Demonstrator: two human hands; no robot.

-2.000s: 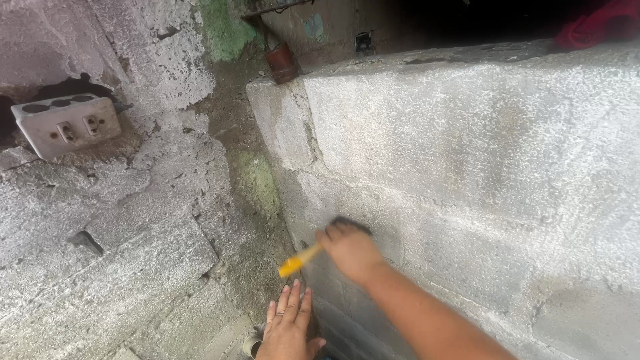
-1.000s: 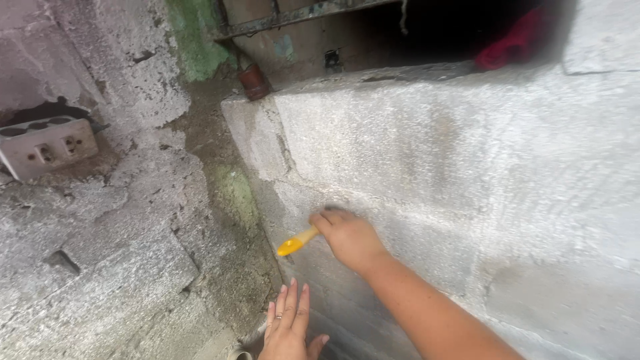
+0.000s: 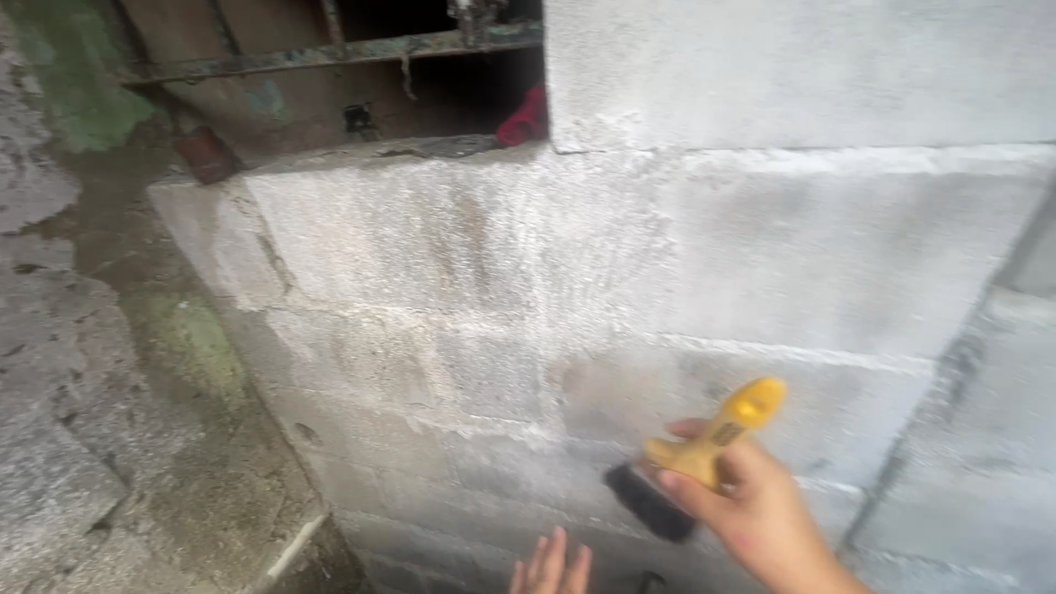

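My right hand [image 3: 742, 495] grips a paintbrush [image 3: 709, 437] by its yellow handle. The handle's rounded end points up and right, and the dark bristles [image 3: 650, 502] point down and left, close to the concrete block wall [image 3: 462, 247]; whether they touch it I cannot tell. At the bottom edge, left of the brush, the fingers of my left hand [image 3: 551, 565] show, spread and holding nothing; its palm is out of view.
A rough plastered wall [image 3: 58, 371] meets the block wall at the left corner. Above the ledge are a rusty metal grille [image 3: 330, 59], a reddish-brown object [image 3: 206, 155] and a red cloth-like item [image 3: 525, 120]. A light stick-like piece [image 3: 297, 544] lies low in the corner.
The view has swung right, and the wall socket has left it. My right hand has moved away from the corner along the block wall with the brush, whose handle now points up instead of toward the corner.
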